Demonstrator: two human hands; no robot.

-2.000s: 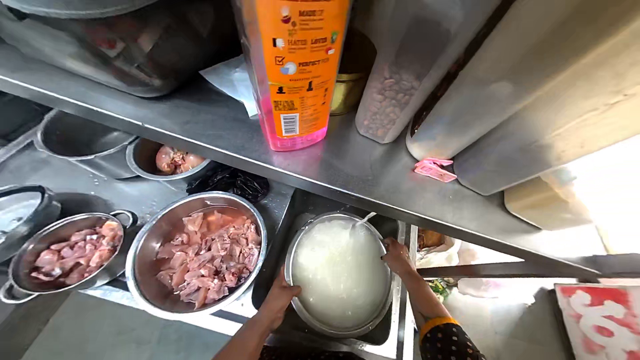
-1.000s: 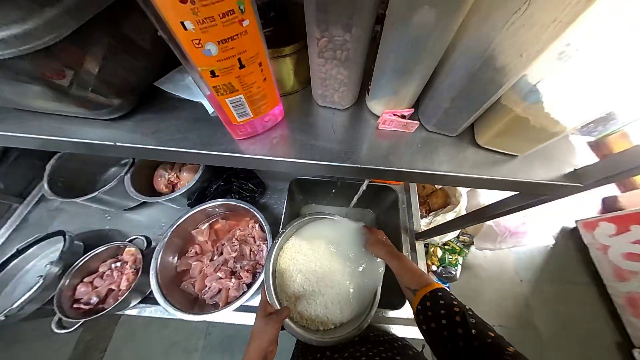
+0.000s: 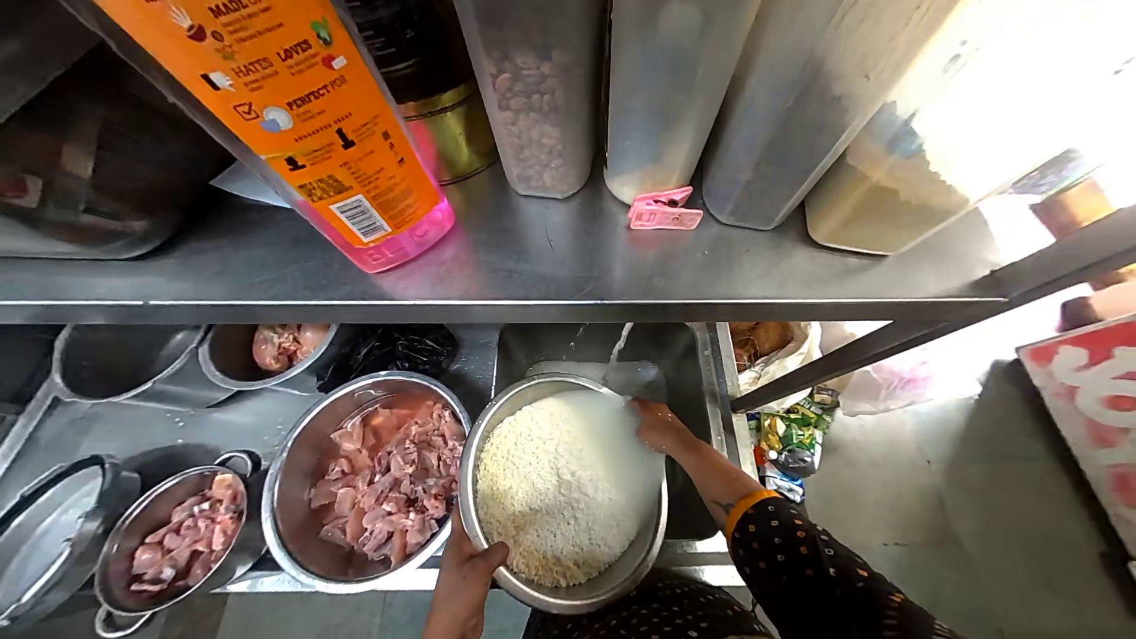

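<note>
A round steel bowl of white rice grains in cloudy water is tilted over the near part of a steel sink. My left hand grips its lower left rim, thumb over the edge. At the upper right rim, my right hand lies against the bowl with its fingertips in or at the cloudy water; how firmly it holds cannot be told. Whitish water lies in the sink beyond the rim, near a thin stream. Touching or very near the bowl's left side stands a large steel bowl of cut raw meat.
A steel shelf crosses above, bearing a pink liquid bottle, clear containers and a pink clip. Left are a two-handled pot of meat, other pots and a black plastic bag. Packets lie right.
The rice bowl has gone from fairly level to tilted, and its cloudy water has drawn back to the upper right, baring the rice. The view has shifted.
</note>
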